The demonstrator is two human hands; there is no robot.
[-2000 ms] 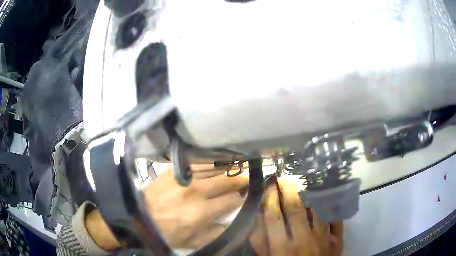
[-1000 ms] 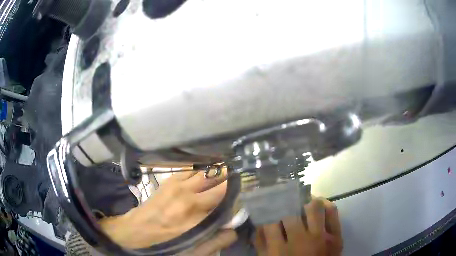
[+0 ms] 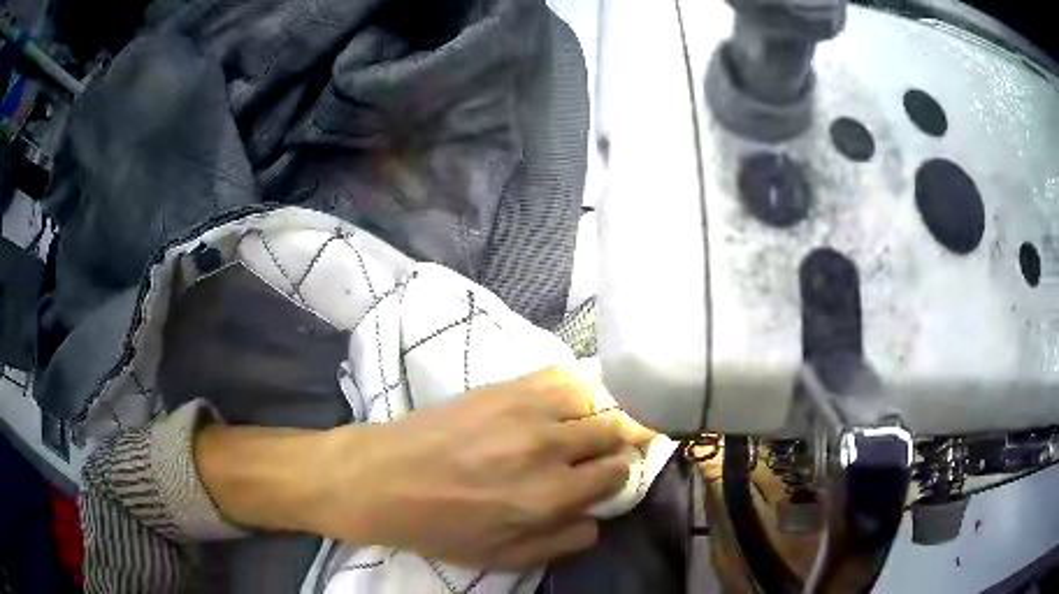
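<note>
The grey shell fabric point(image 3: 395, 128) lies heaped to the left of the sewing machine head point(image 3: 929, 313). Its white quilted lining point(image 3: 447, 319) with dark diamond stitch lines is turned up in front. My left hand point(image 3: 499, 470) is closed on the edge of the quilted lining, just left of the machine head. My right hand point(image 3: 753, 511) shows only as a small piece of skin behind the curved metal guard point(image 3: 865, 499) under the head; its fingers are hidden. The needle is hidden.
Ridged knit cloth point(image 3: 546, 174) runs along the machine's left side. Tension knobs with springs point(image 3: 938, 516) stick out below the head. The white table point(image 3: 987, 534) shows at the lower right. Dark clutter lies at the far left.
The view has shifted left, bringing the garment and lining into sight. My left hand now shows beside the machine head, on the lining. My right hand is now mostly hidden.
</note>
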